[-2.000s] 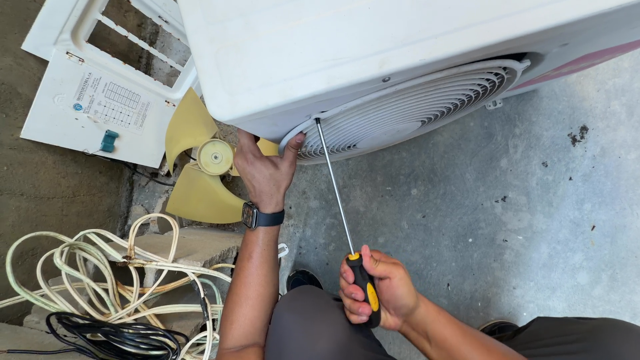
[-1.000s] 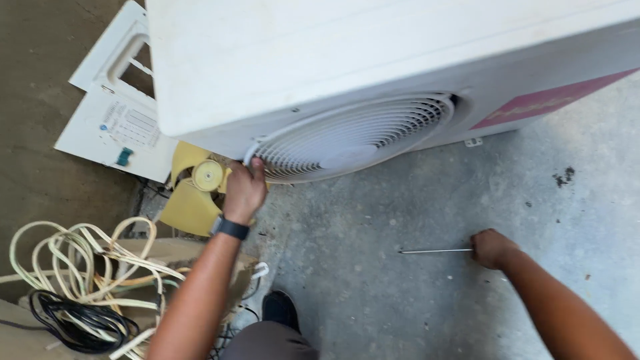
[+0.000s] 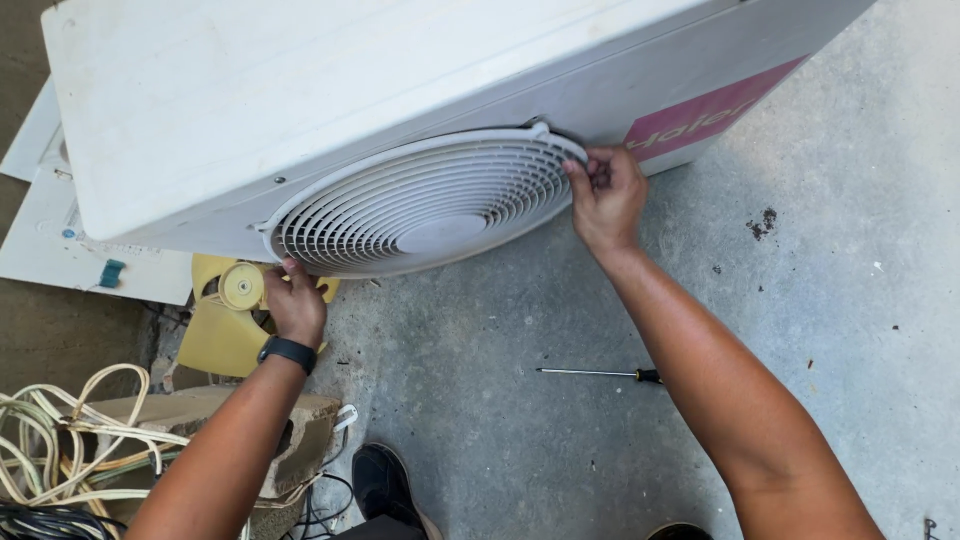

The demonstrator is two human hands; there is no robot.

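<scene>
A round white plastic fan grille (image 3: 442, 202) lies against the front of a white Haier air conditioner outdoor unit (image 3: 300, 90). My left hand (image 3: 296, 300), with a dark watch on its wrist, grips the grille's lower left rim. On the right, my right hand (image 3: 611, 191) pinches the rim near the pink label. A long screwdriver (image 3: 600, 372) rests on the concrete floor, its handle partly hidden by my right forearm. Just behind my left hand is a yellow fan propeller (image 3: 225, 337), partly covered by that hand.
White metal panels (image 3: 90, 240) lean at the left behind the unit. Coiled cream cables (image 3: 67, 442) and black cable (image 3: 52, 521) lie at lower left by a broken concrete block (image 3: 307, 442). My shoe (image 3: 386, 480) stands on the floor near thin black wires.
Two seconds ago my right hand held the screwdriver at the grille's edge; it was then lowered to the floor. Now the screwdriver is let go and that hand grips the grille's right rim.
</scene>
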